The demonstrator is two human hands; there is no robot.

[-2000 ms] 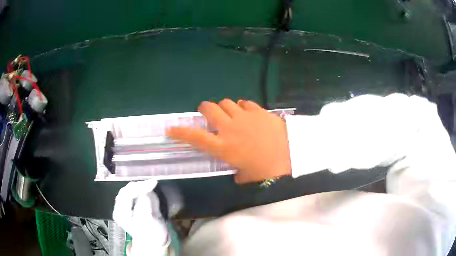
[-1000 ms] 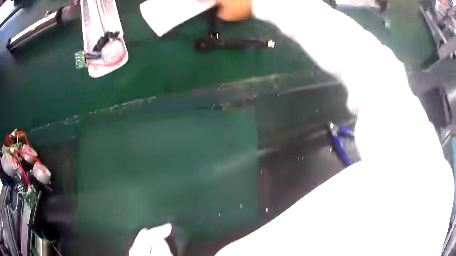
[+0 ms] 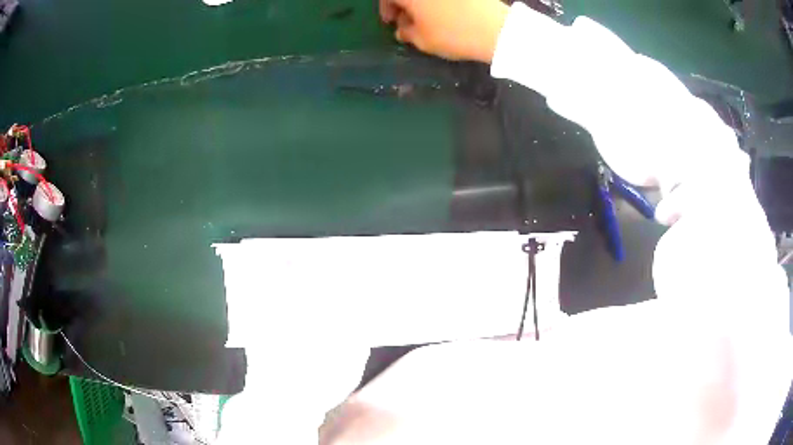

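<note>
A long white housing shell [image 3: 391, 287] lies across the bench in front of me, plain and overexposed. A black lead pair [image 3: 531, 291] hangs down over its right end. My left hand [image 3: 300, 378], in a white glove, overlaps the shell's near edge; its fingers blend into the white shell, so its grip is unclear. My right hand [image 3: 452, 26], bare, is beyond the shell at the top edge of the picture. Its fingers are curled down near the bench, and whether they hold anything is hidden.
Blue-handled cutters [image 3: 612, 213] lie right of the shell, beside my right sleeve. Round grey parts with red wires [image 3: 47, 200] are piled at the left edge. A small spool [image 3: 41, 346] with a pale strand stands lower left. A green basket [image 3: 94, 413] is below the bench.
The white shell now lies in front of me, where the bench was bare a second ago. The view has tilted down. My right hand no longer shows the white piece it held at the top.
</note>
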